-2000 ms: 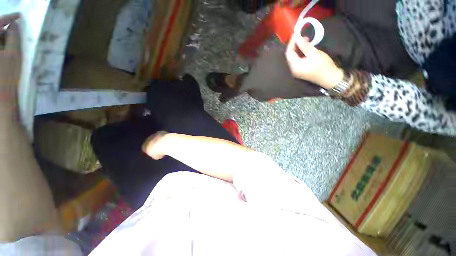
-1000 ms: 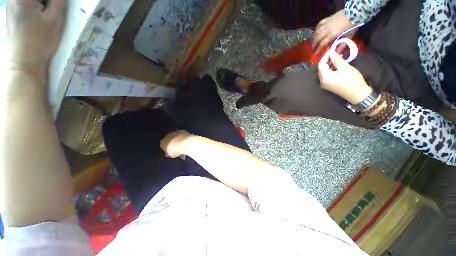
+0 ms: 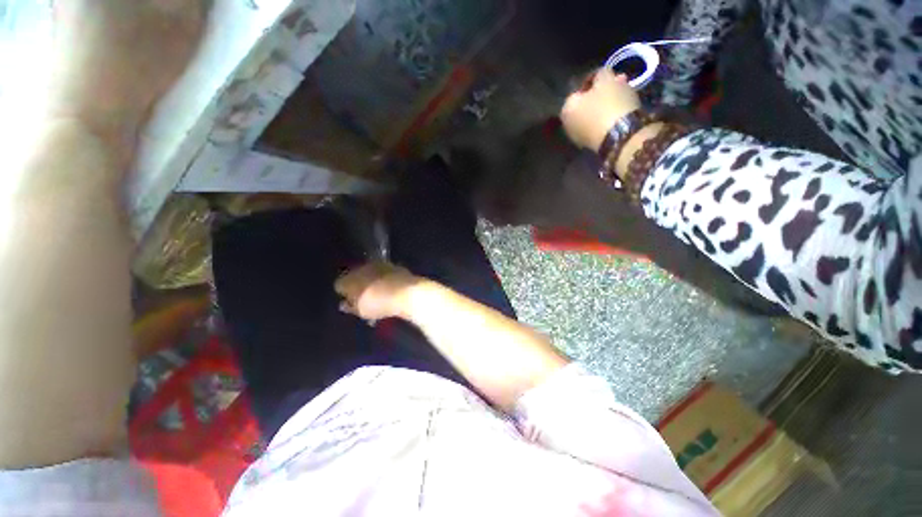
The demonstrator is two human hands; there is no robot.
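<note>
My left hand (image 3: 131,61) is large, blurred and washed out at the top left, over the edge of the white bench (image 3: 217,126). Its fingers and anything in them cannot be made out. My right hand (image 3: 374,290) is low over my dark-trousered lap, with its fingers curled. A faint pale streak shows just above it, too blurred to name. Whether this hand holds anything cannot be told.
At the upper right, a neighbour's hand (image 3: 598,109) holds a white ring-shaped coil (image 3: 635,65). Their spotted sleeve (image 3: 768,227) crosses the right side. A red stool (image 3: 187,404) is at the lower left. A carton (image 3: 723,444) stands on the speckled floor at the lower right.
The view has shifted, and my left forearm looks larger. The neighbour's arm reaches further into view, their coil is higher and further left, and their other hand no longer shows clearly. My right hand stays over my lap.
</note>
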